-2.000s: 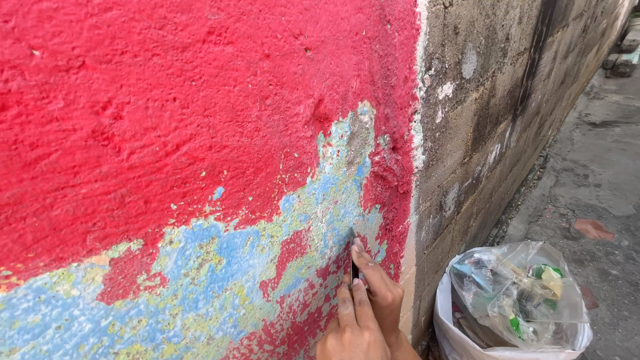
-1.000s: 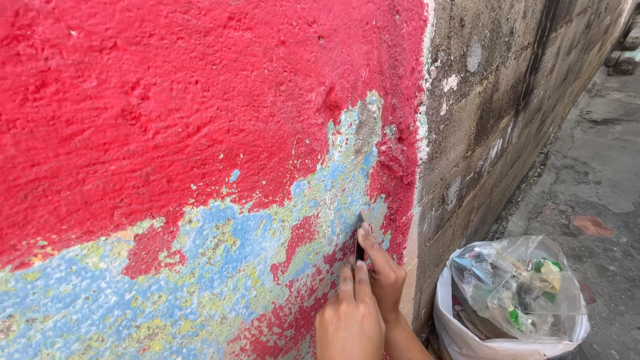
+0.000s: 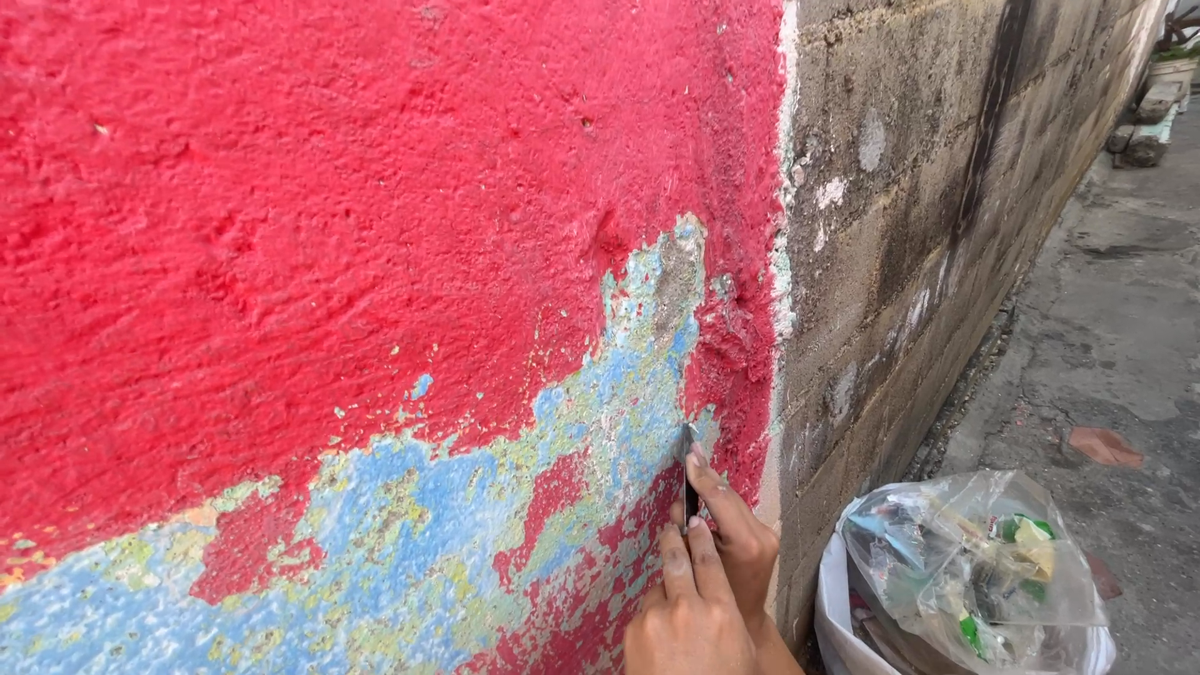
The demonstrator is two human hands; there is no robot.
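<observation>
A red painted wall [image 3: 375, 234] has a ragged patch of blue, green and yellowish old paint [image 3: 403, 525] along its lower part. My right hand [image 3: 736, 534] is shut on a slim dark-handled scraping tool [image 3: 692, 492], its forefinger stretched along it. The thin metal tip of the tool meets the wall at the right part of the patch, left of a red rough lump. My left hand [image 3: 689, 614] lies lower and in front, its fingertips against the tool's lower end. Its palm faces away, so part of the grip is hidden.
An unpainted concrete block wall [image 3: 862, 281] runs away to the right of the red wall's edge. Beside it on the grey concrete ground [image 3: 1059, 394] stands a white bag [image 3: 844, 614] with clear plastic and mixed rubbish. Loose blocks [image 3: 1148, 136] lie farther back.
The view has shifted slightly. Both hands stay together on the tool at the right part of the patch; no other plain change.
</observation>
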